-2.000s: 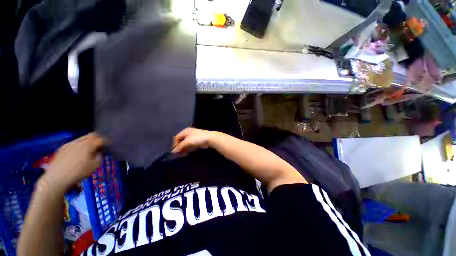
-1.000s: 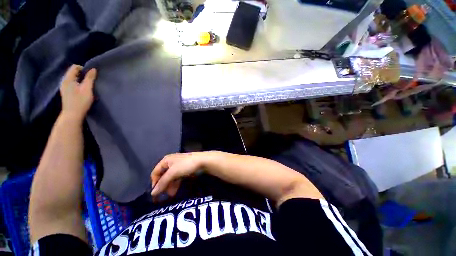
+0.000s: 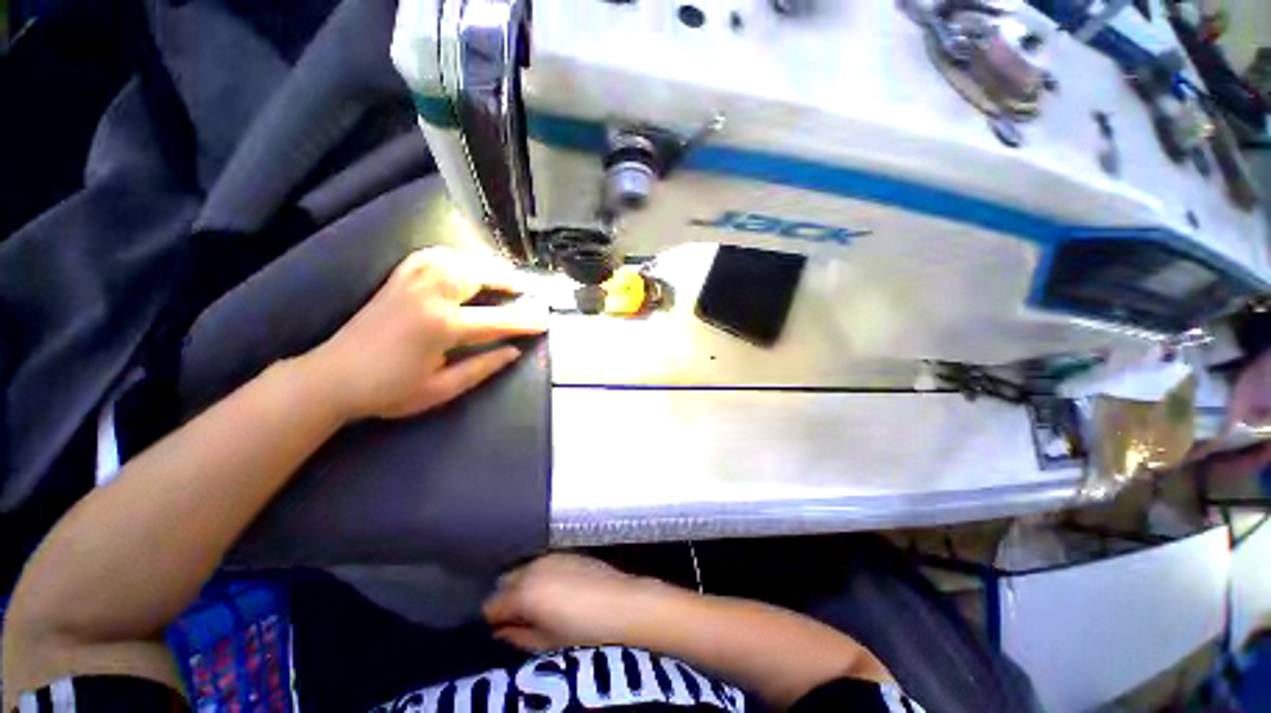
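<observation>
A dark grey fabric panel [image 3: 418,488] lies on the sewing table at its left part, and its lower end hangs over the front edge. My left hand [image 3: 425,334] rests flat on the panel, fingers apart, fingertips beside the presser foot and needle [image 3: 579,258]. My right hand [image 3: 565,602] is below the table's front edge, its curled fingers on the panel's hanging edge; the fingertips are partly hidden. The white sewing machine [image 3: 864,181] with a blue stripe stands over the work. A yellow-orange round item [image 3: 625,293] is right of the needle.
More grey fabric [image 3: 126,251] is heaped at the left. A black flat rectangle [image 3: 753,293] lies on the machine bed. Small dark tools [image 3: 976,379] lie at the table's right. A blue basket [image 3: 230,648] is at lower left, a white bench [image 3: 1115,627] at lower right.
The view has shifted so the machine head shows. My left hand has moved from the panel's left edge to beside the needle. My right hand is now at the panel's edge below the table front.
</observation>
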